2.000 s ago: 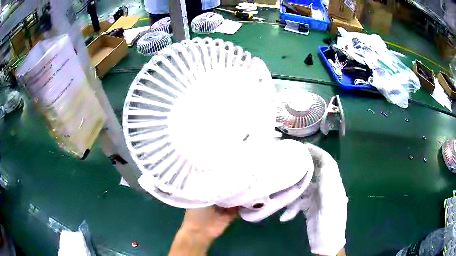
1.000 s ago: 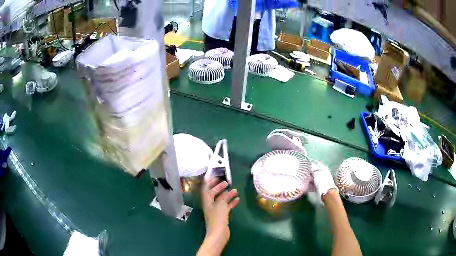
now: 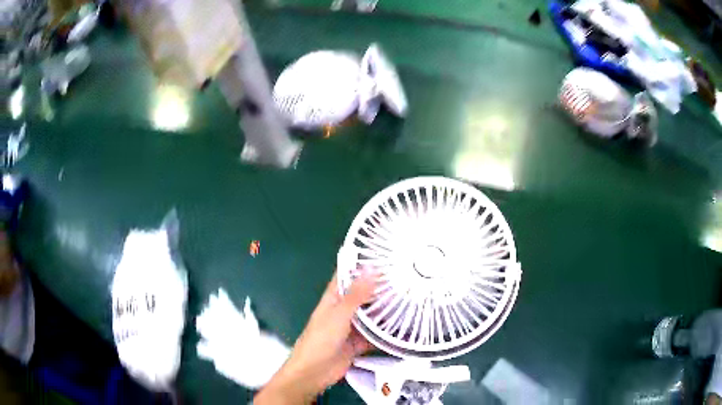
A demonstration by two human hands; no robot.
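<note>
A white clip fan (image 3: 430, 262) is right of centre, its round slotted face with a small centre ring turned up to the camera. Its white clip base (image 3: 386, 376) is below the head, near the bottom edge, with a small orange-copper dot. My left hand (image 3: 336, 332), bare, grips the fan's left rim, thumb on the grille. My right hand cannot be made out; pale shapes at the clip base are too unclear to tell it apart.
Another clip fan (image 3: 317, 88) lies behind, near the post foot (image 3: 269, 150); a third (image 3: 595, 101) lies back right by the blue tray (image 3: 582, 49). Left are a glove bag (image 3: 148, 308), spare gloves (image 3: 237, 340) and an orange-brown part (image 3: 254, 247). A pale block (image 3: 514, 385) and bottle (image 3: 697, 336) lie right.
The view has tilted down. My left hand, open and empty a second ago, now holds a fan near me. The gloved right hand, earlier at the middle fan, no longer shows clearly.
</note>
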